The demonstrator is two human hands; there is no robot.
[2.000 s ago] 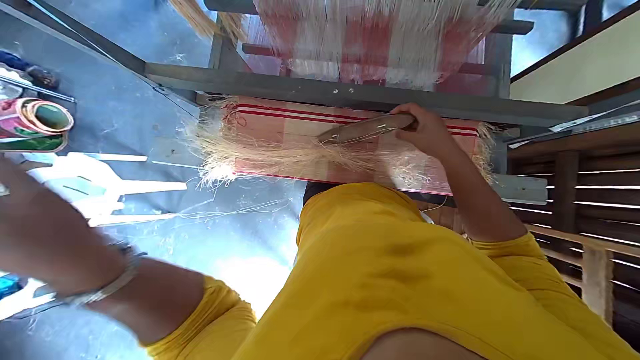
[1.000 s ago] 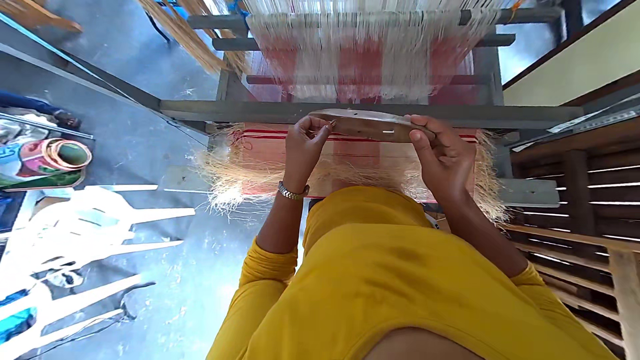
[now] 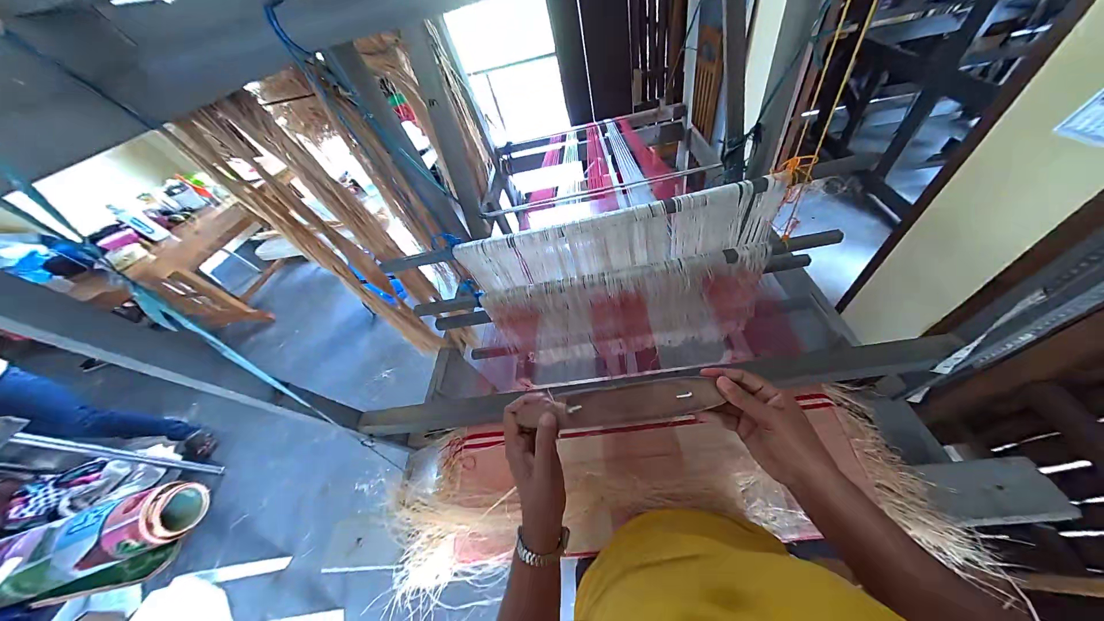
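Observation:
Between my two hands lies a long flat wooden piece, probably a weaving shuttle [image 3: 634, 404], held level over the loom's front beam [image 3: 862, 360]. My left hand [image 3: 536, 435] pinches its left end, with a metal-banded watch or bracelet on the wrist. At its right end are the fingers and thumb of my right hand [image 3: 755, 410]. Beneath them, pink and cream woven cloth [image 3: 647, 466] with red stripes has loose straw-coloured fibres [image 3: 440, 539] fringing both sides. Beyond the beam hang the white string heddles [image 3: 621, 233], with pink and white warp threads [image 3: 595, 164] stretching behind.
Bundles of straw-coloured fibre [image 3: 285, 203] hang at the left of the loom frame. A rolled printed sheet [image 3: 177, 513] lies at lower left, near a person's jeans-clad leg [image 3: 78, 401]. A wooden table [image 3: 185, 259] stands farther back. A pale wall [image 3: 975, 216] rises at right.
My left hand has come in from the far left to the wooden piece, which only my right hand held two seconds ago. The view has tilted up toward the back of the loom.

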